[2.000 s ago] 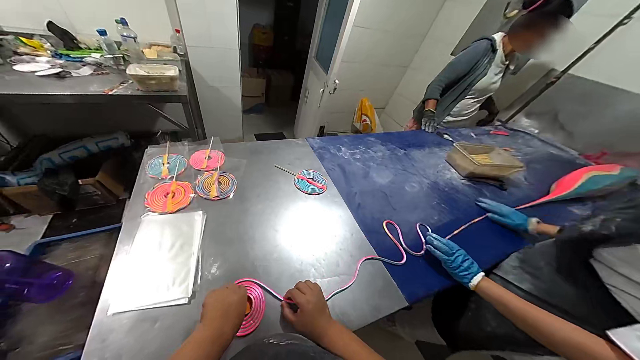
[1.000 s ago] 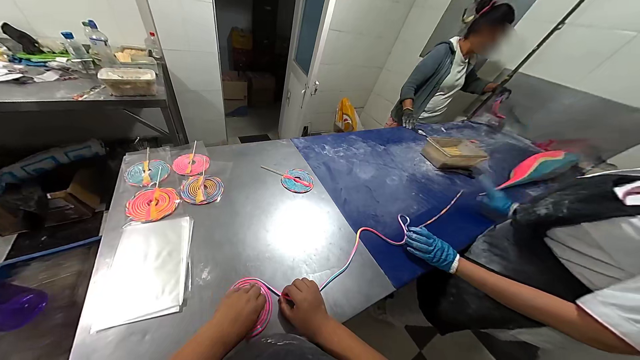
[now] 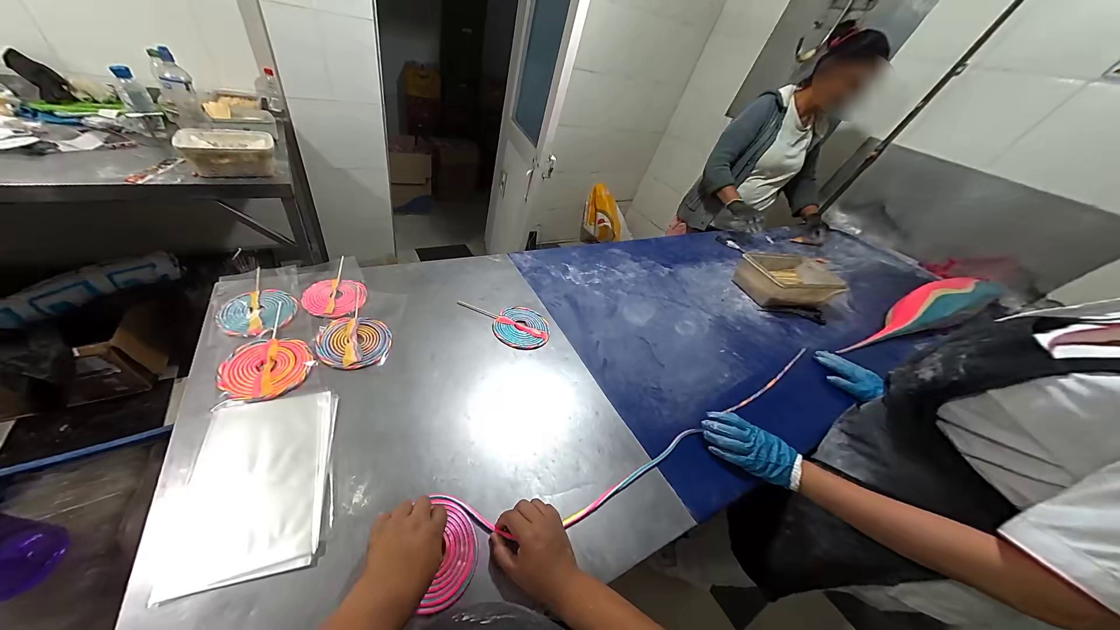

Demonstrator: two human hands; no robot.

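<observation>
My left hand (image 3: 408, 547) rests on the left side of a pink spiral candy coil (image 3: 457, 560) lying flat on the metal tabletop. Just right of the coil, my right hand (image 3: 532, 542) grips the multicoloured candy rope (image 3: 623, 483) between thumb and fingers. The rope runs from the coil's upper edge, through that hand, to a co-worker's blue-gloved hand (image 3: 751, 448) on the blue mat. Another blue-gloved hand (image 3: 850, 376) lies near the tapering end of a thick striped candy mass (image 3: 941, 306). A small blue spiral lollipop (image 3: 521, 328) with a stick lies further back.
Several wrapped spiral lollipops (image 3: 265, 369) lie at the table's back left, above a stack of clear plastic sheets (image 3: 254, 490). A plastic tub (image 3: 789, 282) stands on the blue mat (image 3: 647, 324). A second person (image 3: 770, 157) stands at the far edge. A side bench (image 3: 157, 179) holds bottles and tubs.
The loops in the candy rope have straightened out. The co-worker's far gloved hand has moved about near the candy mass. My hands remain at the coil.
</observation>
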